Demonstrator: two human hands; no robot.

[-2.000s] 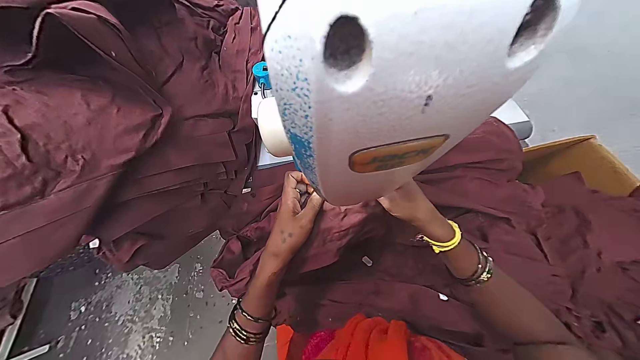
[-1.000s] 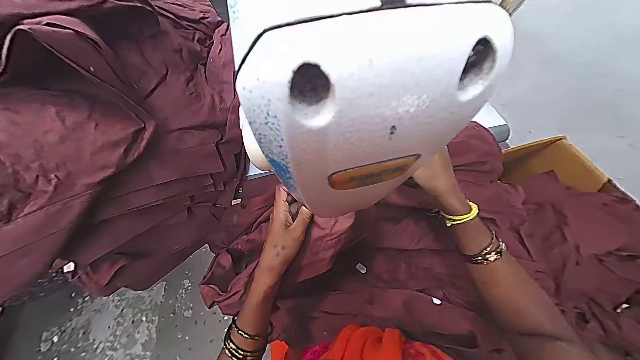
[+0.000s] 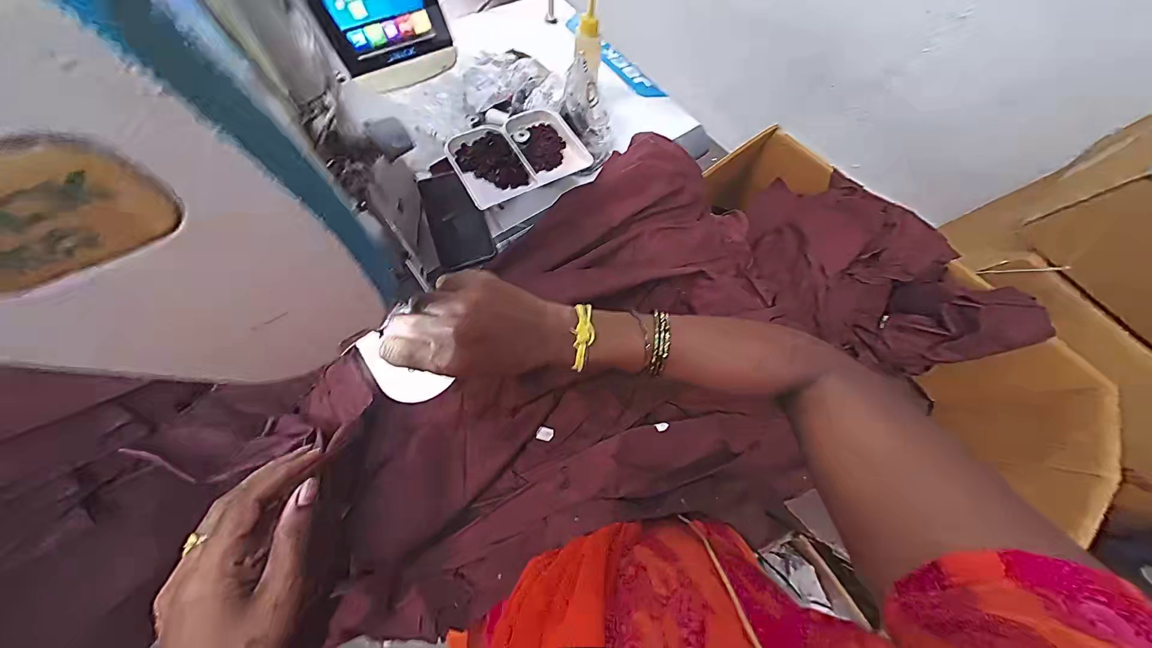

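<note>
The white and blue head of a sewing machine point(image 3: 225, 225) fills the upper left. My left hand point(image 3: 247, 549) is at the lower left, its thumb and fingers pinching an edge of maroon cloth point(image 3: 432, 486). My right hand point(image 3: 472, 326) lies in front of the machine head, fingers curled down at a rounded white plate or disc point(image 3: 409, 382); whether they grip anything is hidden. Maroon cloth spreads under both hands and across to the right. Small white bits point(image 3: 544, 434) lie on it.
Behind stand a two-part white tray point(image 3: 585, 164) of dark buttons or similar small pieces, a lit display panel point(image 3: 387, 27), a yellow-capped bottle point(image 3: 588, 49) and clear plastic wrapping. On the right, a cardboard box point(image 3: 1035, 423) holds more maroon cloth.
The view has swung far to the right and nearer. My right hand, partly behind the machine head before, now shows in front of it by the white plate. My left hand is lower in view.
</note>
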